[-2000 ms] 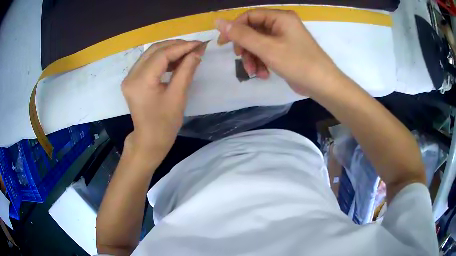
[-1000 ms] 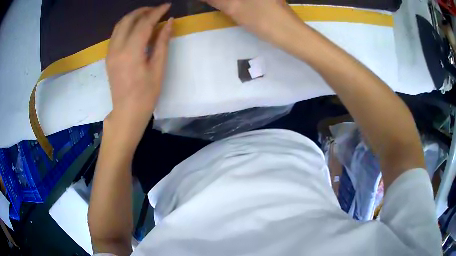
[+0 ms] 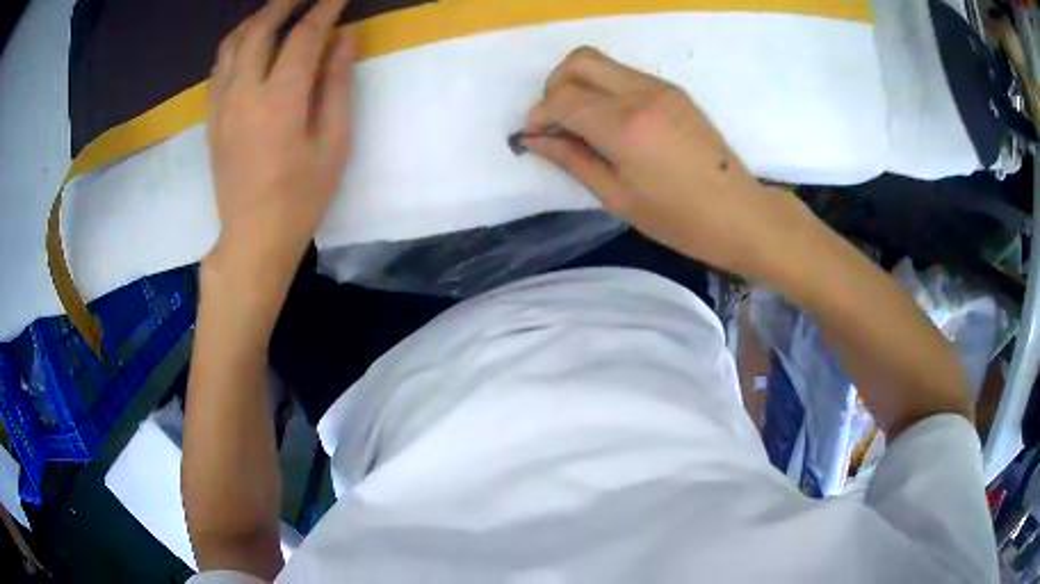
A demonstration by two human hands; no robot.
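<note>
A dark garment [image 3: 137, 69] lies at the top left, partly cut off by the frame. A long yellow strip [image 3: 479, 31] runs along its near edge, and its left end hangs over the table edge. My left hand [image 3: 279, 131] lies palm down across the strip and garment, fingers slightly apart, with nothing visible in it. My right hand [image 3: 627, 137] is over the white cloth [image 3: 445, 137], fingertips pinched on a small dark patch [image 3: 518, 143]. Most of the patch is hidden by the fingers.
A dark oval pad [image 3: 967, 80] is at the right edge. Clear plastic [image 3: 479, 257] hangs below the table edge. Blue crates [image 3: 103, 354] and a white-topped object [image 3: 154, 485] are below left. Plastic bags [image 3: 821, 376] lie below right.
My right hand has come back from the garment to the white cloth and taken hold of the dark patch. My left hand has shifted slightly left. The whole view has shifted a little.
</note>
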